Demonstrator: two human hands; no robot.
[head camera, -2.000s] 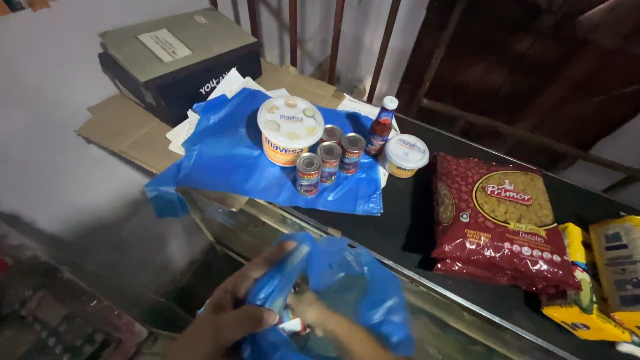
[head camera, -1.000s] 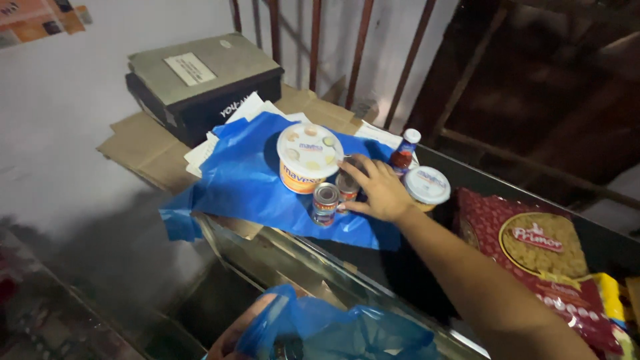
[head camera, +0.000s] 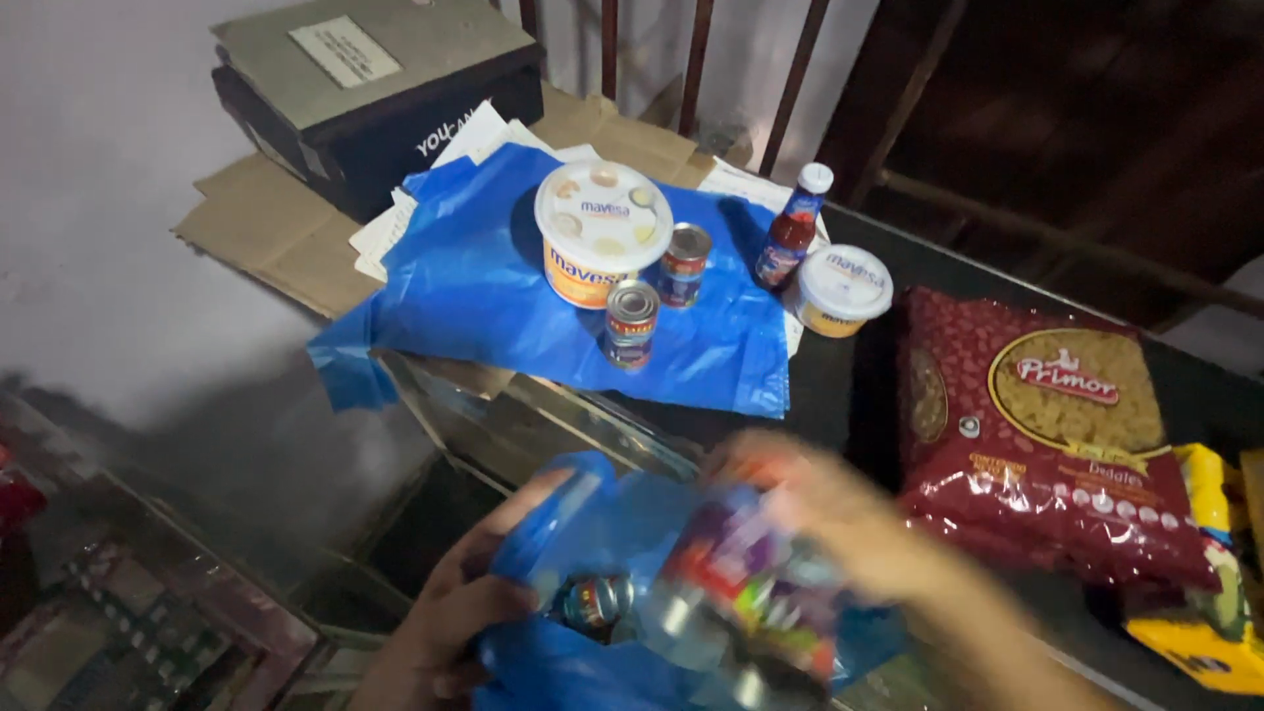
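My left hand (head camera: 479, 583) grips the rim of a blue plastic bag (head camera: 553, 652), which is held with its mouth apart; a small can (head camera: 594, 602) shows inside. Over the bag's right side, my right hand (head camera: 810, 494) is blurred by motion, holding small cans (head camera: 750, 592). On a flat blue plastic sheet or bag (head camera: 464, 267) stand a large Mavesa tub (head camera: 597, 232) and two small cans, one in front (head camera: 631, 324) and one behind (head camera: 683, 265). A sauce bottle (head camera: 790, 232) and a smaller Mavesa tub (head camera: 844, 289) stand to their right.
A red Primor pasta pack (head camera: 1057, 444) lies on the dark counter at right, beside yellow packages (head camera: 1195, 632). A box with a grey-green lid (head camera: 375, 89) rests on cardboard (head camera: 276, 227) at back left. Metal bars (head camera: 696, 69) rise behind the counter, whose glass front edge (head camera: 553, 434) runs diagonally.
My right hand has moved from the cans beside the large tub to the bag, now with cans in it. Fewer cans stand by the tub. My left hand still holds the bag.
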